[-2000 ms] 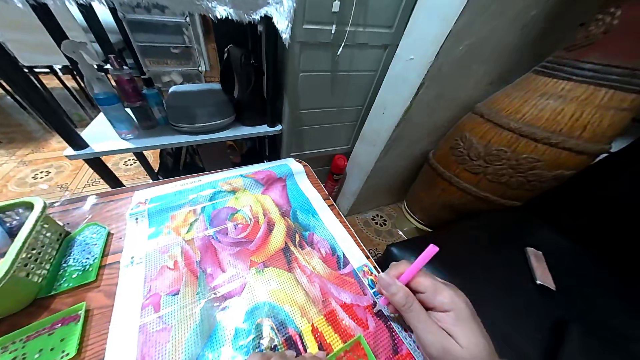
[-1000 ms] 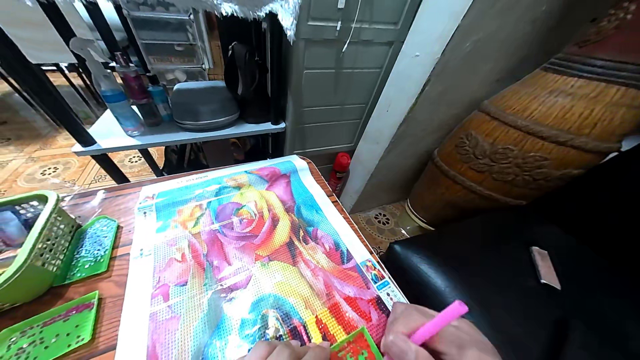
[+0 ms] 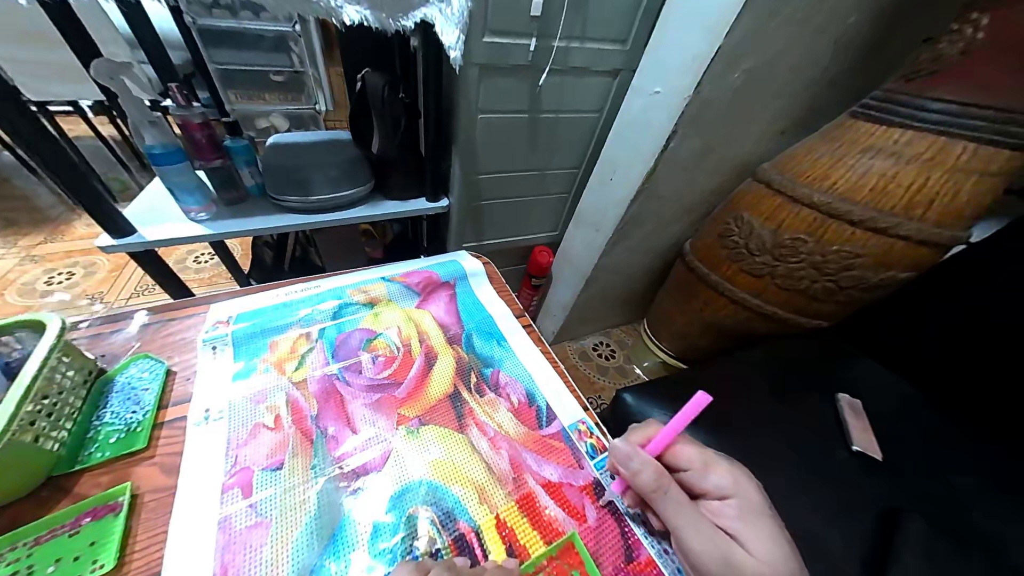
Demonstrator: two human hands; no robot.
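Note:
A diamond painting canvas with a rose picture (image 3: 384, 400) lies on the wooden table. My right hand (image 3: 704, 496) grips a pink applicator pen (image 3: 668, 436), its tip over the canvas's right edge. At the bottom edge of the view, only the fingers of my left hand (image 3: 456, 567) show, beside a small green tray with red beads (image 3: 564, 558); whether they grip it is hidden. On the left are a green tray with blue beads (image 3: 128, 408) and a green tray with dark pink beads (image 3: 68, 536).
A green plastic basket (image 3: 48, 400) stands at the table's left. Behind are a shelf (image 3: 384, 210) with bottles and a grey case (image 3: 316, 170), and a red can (image 3: 535, 276). At right are a large barrel-shaped vase (image 3: 808, 232) and a black seat (image 3: 768, 400) bearing a small flat object (image 3: 859, 426).
Since one second ago, my right hand with the pink pen has risen from the bottom edge, away from the tray of red beads. My left hand shows less at the bottom.

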